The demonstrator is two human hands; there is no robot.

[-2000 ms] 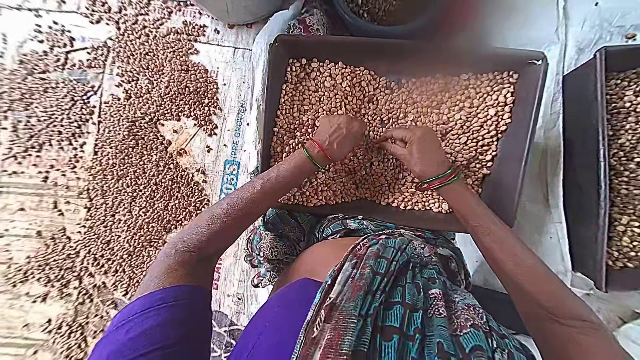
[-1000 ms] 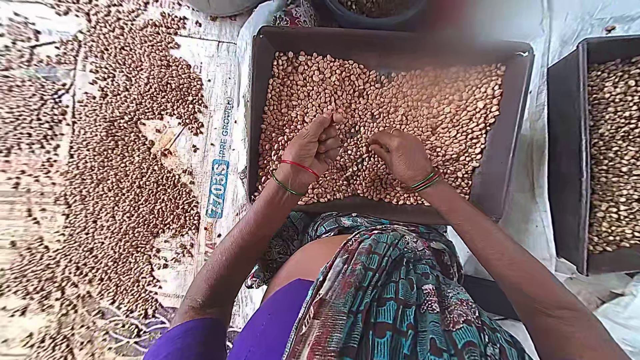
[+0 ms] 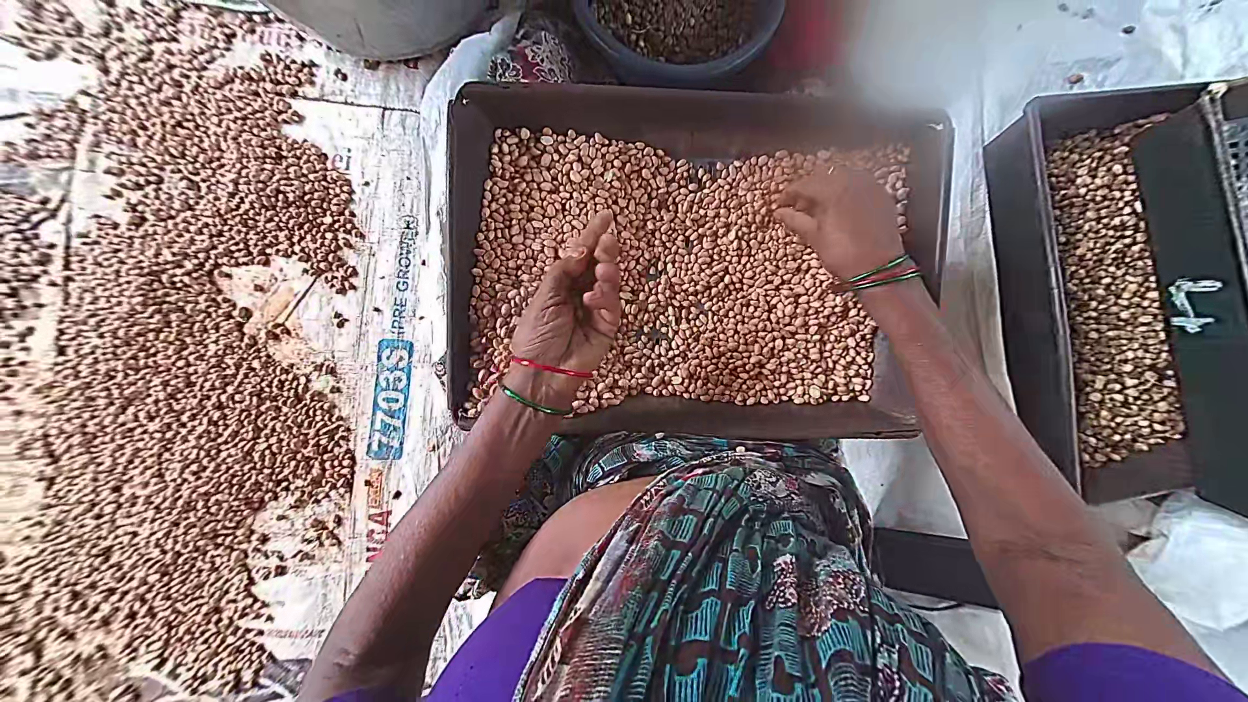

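Observation:
A dark rectangular tray [image 3: 780, 112] rests by my lap, spread with light brown beans or seeds [image 3: 721, 283]. My left hand [image 3: 575, 302] is over the left part of the beans, palm turned up and fingers curled near one another; whether a bean is between them cannot be told. At the upper right of the tray my right hand [image 3: 843, 219] has its thumb and fingertips brought together at the beans. Its fingertips are blurred, so what they hold is unclear. Thin red and green bangles circle both wrists.
Many darker beans [image 3: 195, 390] lie loose on a printed sack sheet [image 3: 390, 263] at left. A second dark tray [image 3: 1048, 292] of beans stands at right, partly covered by a dark panel [image 3: 1194, 244]. A blue bowl [image 3: 682, 73] and a grey container [image 3: 380, 24] stand beyond the tray.
My right hand has moved away from my left, toward the tray's upper right. My left hand has turned palm up since the earliest frame. A dark panel now shows over the right tray.

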